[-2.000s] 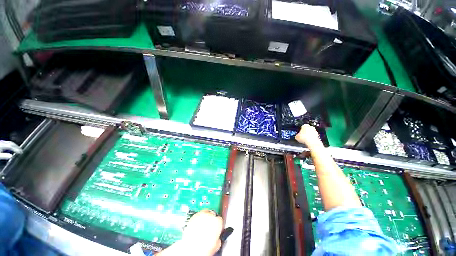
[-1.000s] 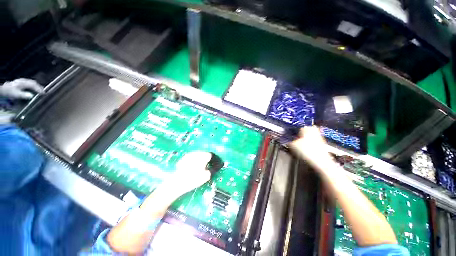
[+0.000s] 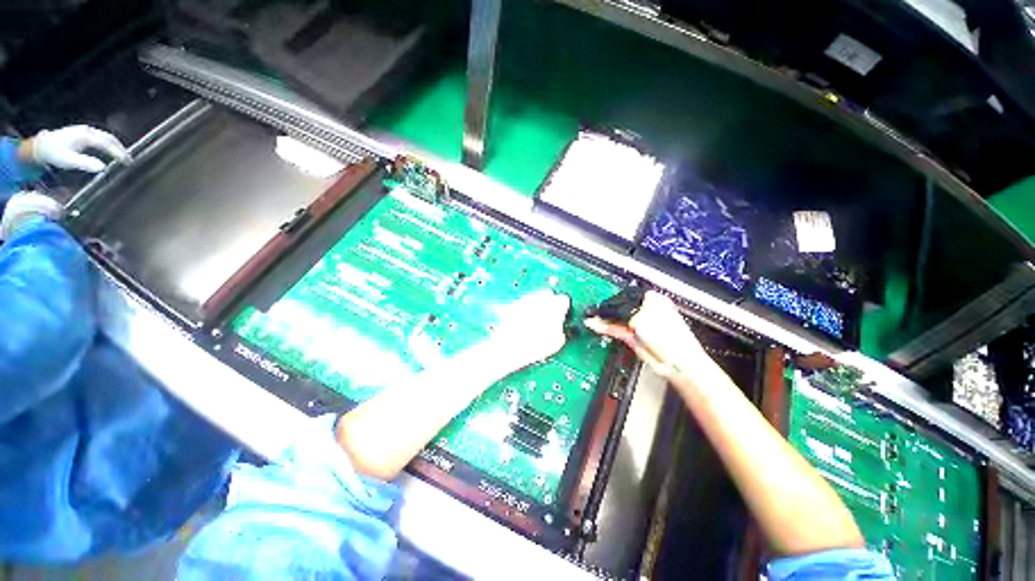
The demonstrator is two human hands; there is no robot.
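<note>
A large green circuit board [image 3: 454,289] with white markings lies in a carrier frame with reddish-brown side bars [image 3: 297,233]. My left hand [image 3: 533,326] is over the board's upper right part, with black-covered fingertips pointing right. My right hand [image 3: 649,329] is just right of it, at the board's right edge, its dark-tipped fingers close together and pointing left. Both sets of fingertips nearly meet. Whether either hand holds a small part cannot be made out.
Bins on the shelf hold white parts [image 3: 602,184], dark blue cylinders [image 3: 698,238] and small light blue parts [image 3: 799,306]. A second green board [image 3: 874,465] lies at right. Another person's white-gloved hand [image 3: 80,148] is at the far left.
My right hand has moved from the bins down to the first board's right edge. My left hand has moved right and up across the board. The view has shifted and turned.
</note>
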